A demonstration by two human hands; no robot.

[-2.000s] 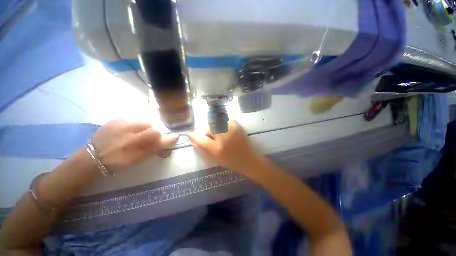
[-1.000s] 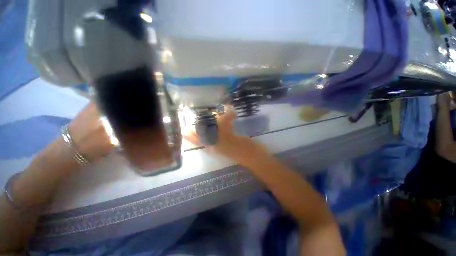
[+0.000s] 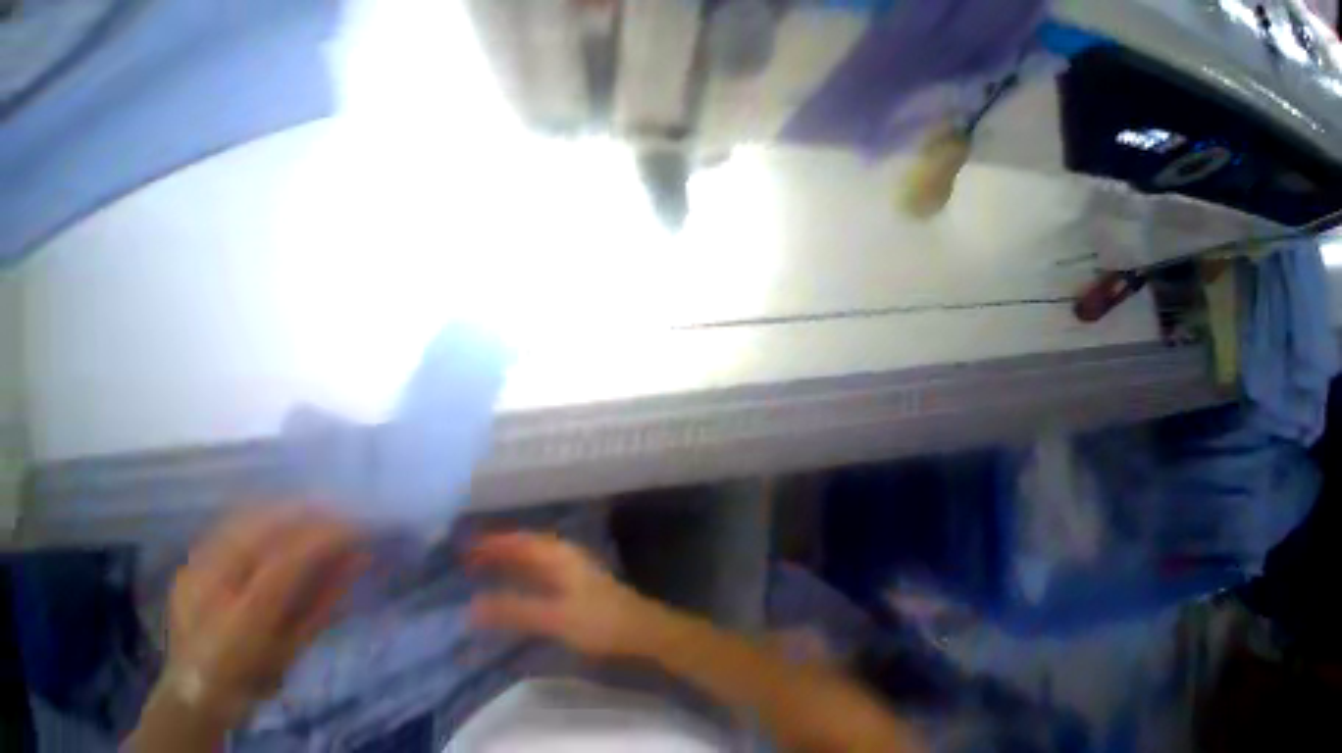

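A pale blue fabric piece (image 3: 442,419) lies over the table's front edge, blurred by motion. My left hand (image 3: 265,589) is at its lower left end, fingers bent; blur hides whether they grip it. My right hand (image 3: 552,589) is just right of the piece's lower end, fingers apart, with nothing visible in them. Crumpled blue pieces (image 3: 390,662) lie in the lap below both hands. The sewing machine's needle area (image 3: 667,184) is above, in strong glare.
A grey ruler-marked edge (image 3: 824,419) runs along the white table (image 3: 147,338). Larger light blue cloth (image 3: 177,118) is at upper left. Purple cloth (image 3: 927,66) hangs by a yellowish item (image 3: 935,172). A dark red handle (image 3: 1104,294) and blue pieces (image 3: 1285,331) are at right.
Both hands have left the needle area and moved down to the table's front edge and lap. The view has shifted, so the machine head sits higher. A fabric piece now shows at the edge.
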